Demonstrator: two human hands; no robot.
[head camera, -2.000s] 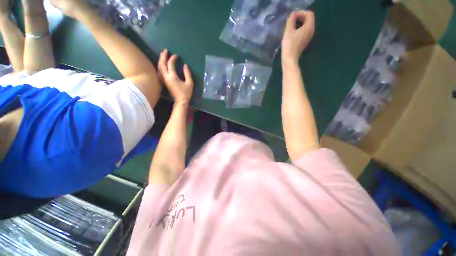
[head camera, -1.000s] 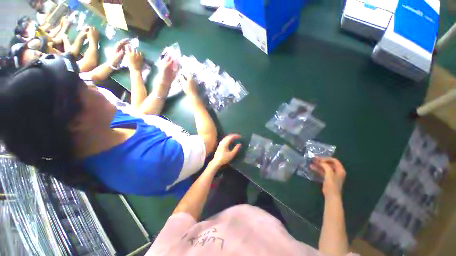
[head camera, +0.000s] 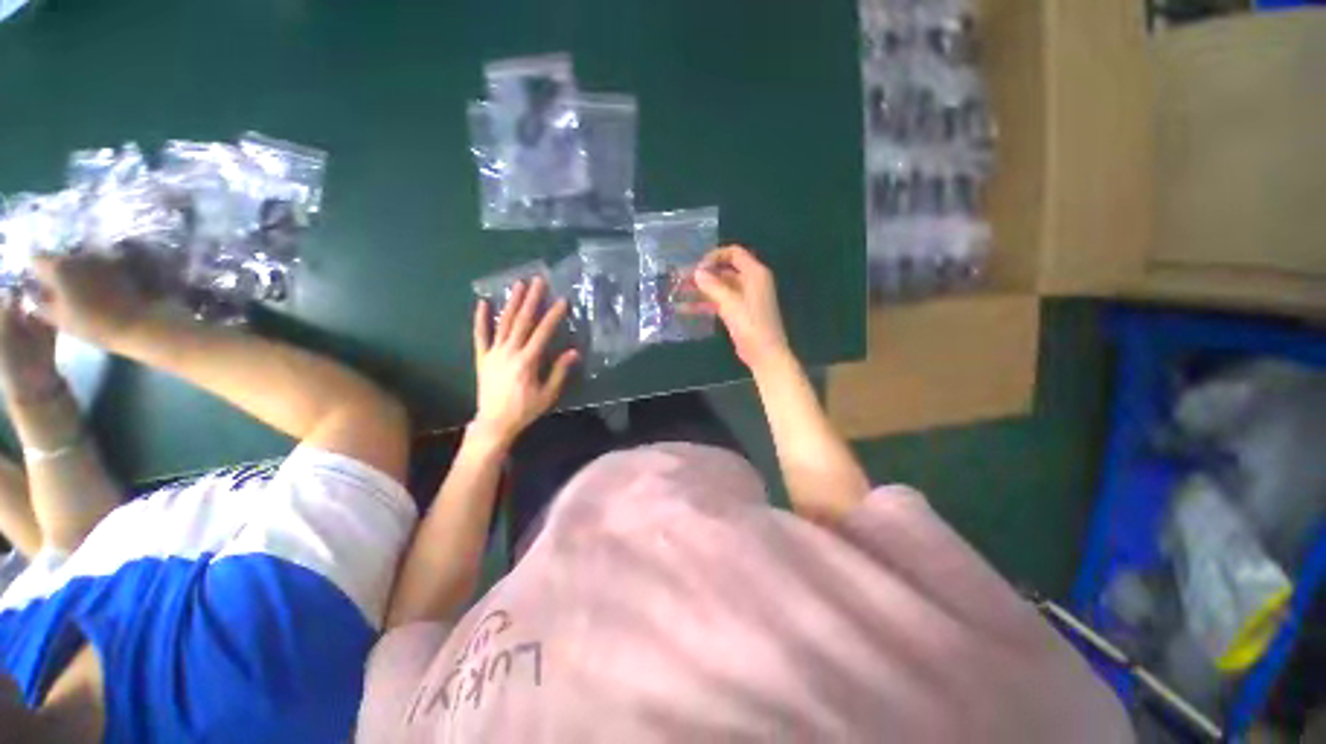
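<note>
A row of clear zip-lock bags (head camera: 608, 298) with small dark contents lies near the bench's front edge. My left hand (head camera: 512, 356) lies spread, palm down, on the leftmost bag; it does not grip it. My right hand (head camera: 742, 301) has thumb and fingertips together at the right side of the rightmost bag (head camera: 672, 240), which lies on the bench or just above it. A group of overlapping clear bags (head camera: 553, 146) with dark contents lies behind the row.
A shiny bag pile (head camera: 218, 218) lies at left, with the hands of a neighbour (head camera: 247, 611) in blue and white at it. An open carton (head camera: 1083, 131) with packed rows of bags (head camera: 928, 160) stands right of the bench. A blue crate (head camera: 1134, 436) holds loose plastic.
The view has turned down and right. My left hand has moved from the bench edge onto the leftmost bag. My right hand stays at the rightmost bag, which now stands upright beside the others.
</note>
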